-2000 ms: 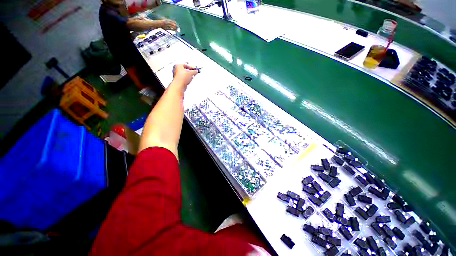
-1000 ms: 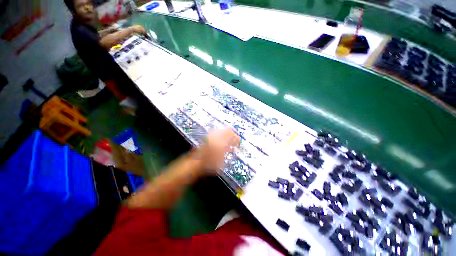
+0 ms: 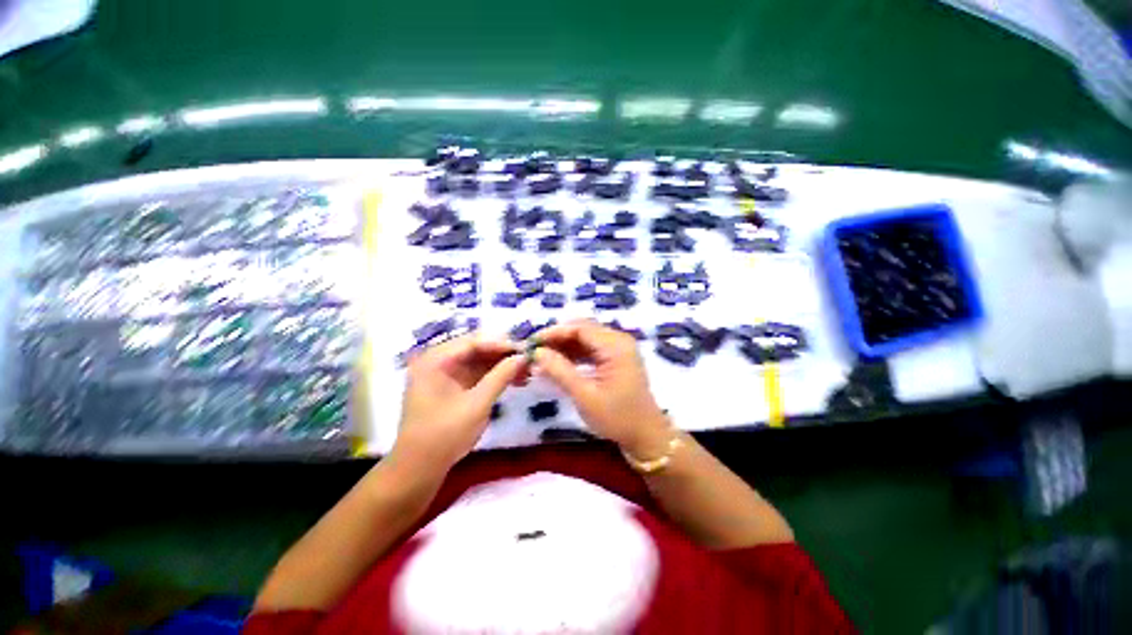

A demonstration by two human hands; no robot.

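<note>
My left hand [image 3: 452,395] and my right hand [image 3: 601,380] meet at the fingertips over the near part of the white bench. Between them they pinch a tiny dark and greenish piece [image 3: 531,350], mostly hidden by the fingers and blurred; it looks like a small circuit board. Black units [image 3: 605,231] lie in clustered rows just beyond my hands. A few loose black pieces [image 3: 544,409] lie on the bench close to me, below my fingers. The compartment tray [image 3: 186,316], filled with green and silver pieces, is to the left of my left hand.
A blue parts bin [image 3: 965,275] full of black parts stands at the right. Yellow tape strips [image 3: 369,285] mark both sides of the black units. The green conveyor belt [image 3: 559,56] runs beyond the bench, with a black piece [image 3: 139,150] on it at the left.
The view has turned right from the bench's far left end to straight ahead. The hand that was over the compartment tray is now in front of me, meeting the other hand. The blue bin has come into view.
</note>
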